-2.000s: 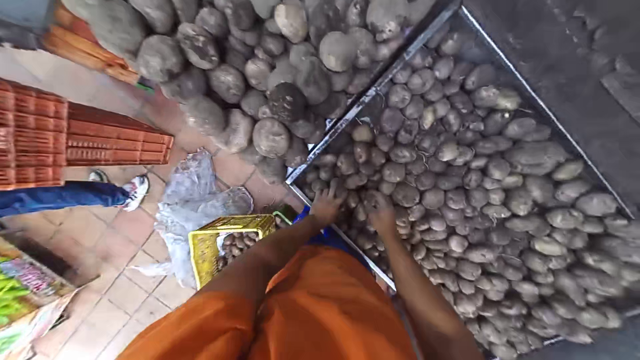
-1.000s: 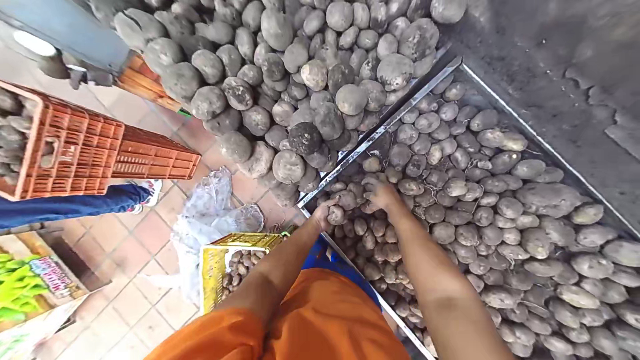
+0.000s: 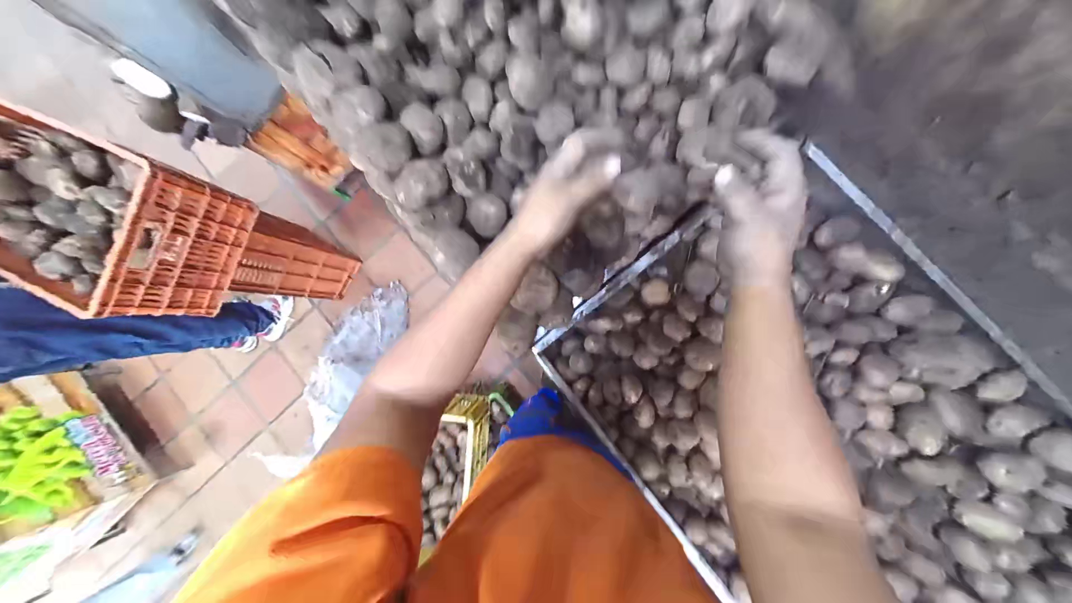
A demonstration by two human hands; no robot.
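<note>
My left hand (image 3: 578, 184) is over the heap of large, soil-covered potatoes (image 3: 477, 126) at the top of the view, its fingers bent and blurred. My right hand (image 3: 764, 197) is at the same heap's right side, above the metal divider (image 3: 636, 272), also with curled, blurred fingers. Whether either hand grips a potato cannot be told. Below the divider, smaller potatoes (image 3: 930, 419) fill a metal-edged bin, partly hidden by my right forearm.
An orange plastic crate of potatoes (image 3: 176, 243) stands at the left, beside a person's jeans-clad leg (image 3: 126, 335). A yellow crate (image 3: 477, 435), a clear plastic bag (image 3: 360, 335) and a wooden box of green produce (image 3: 42, 461) are on the tiled floor.
Both hands have moved from the smaller potatoes near the bin's corner, up across the divider to the heap of larger ones. The view has shifted.
</note>
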